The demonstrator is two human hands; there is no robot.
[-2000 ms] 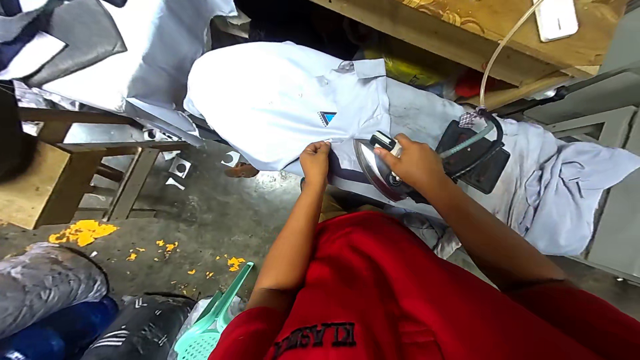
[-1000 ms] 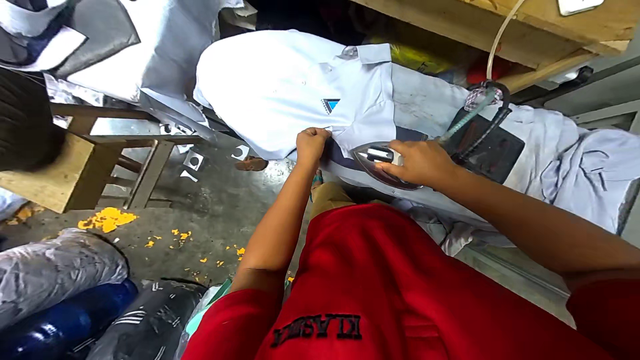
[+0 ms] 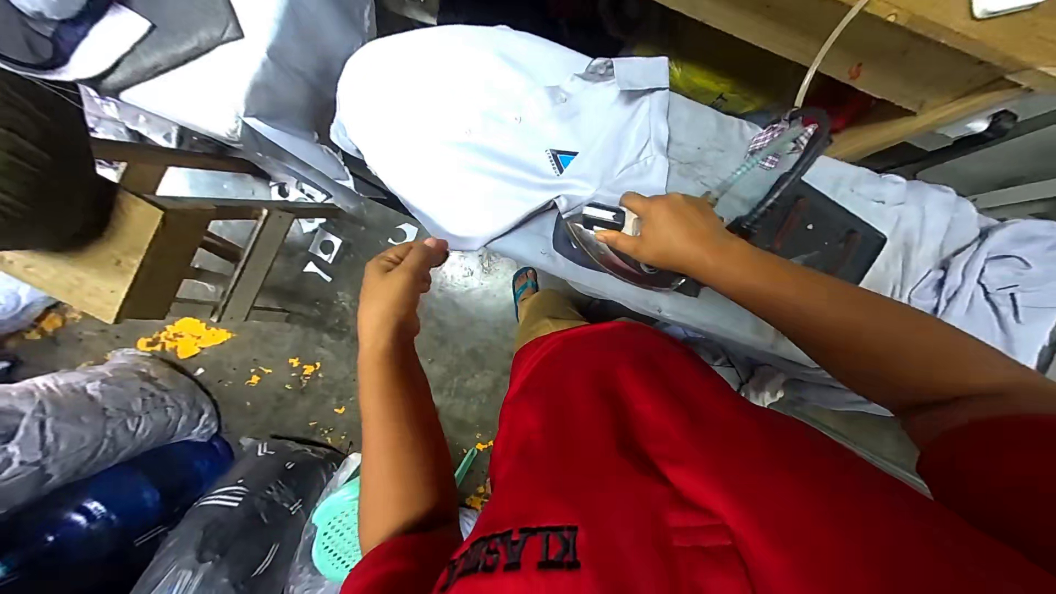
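Observation:
A white garment point(image 3: 487, 124) with a small blue triangular emblem is spread over the left end of a cloth-covered ironing board point(image 3: 709, 140). My right hand point(image 3: 668, 231) grips the handle of a clothes iron point(image 3: 610, 252), whose soleplate lies on the board's near side, just beside the garment's lower edge. My left hand point(image 3: 402, 285) is raised over the floor by the garment's near left edge, thumb and fingertips close together; whether it pinches the fabric I cannot tell. A dark iron rest pad point(image 3: 804, 231) lies on the board to the right, with a cord and hose above it.
A wooden bench point(image 3: 107, 247) stands at the left, with the back of a person's head point(image 3: 49, 165) over it. Bagged goods point(image 3: 239, 511) and a green plastic basket point(image 3: 338, 528) are at the lower left. A wooden table point(image 3: 932, 49) is at the upper right. Yellow scraps point(image 3: 186, 337) litter the floor.
My left hand has moved left from the garment's placket area near the iron to its near left edge. The dark strip of fabric beside the iron no longer shows. My right hand still holds the iron.

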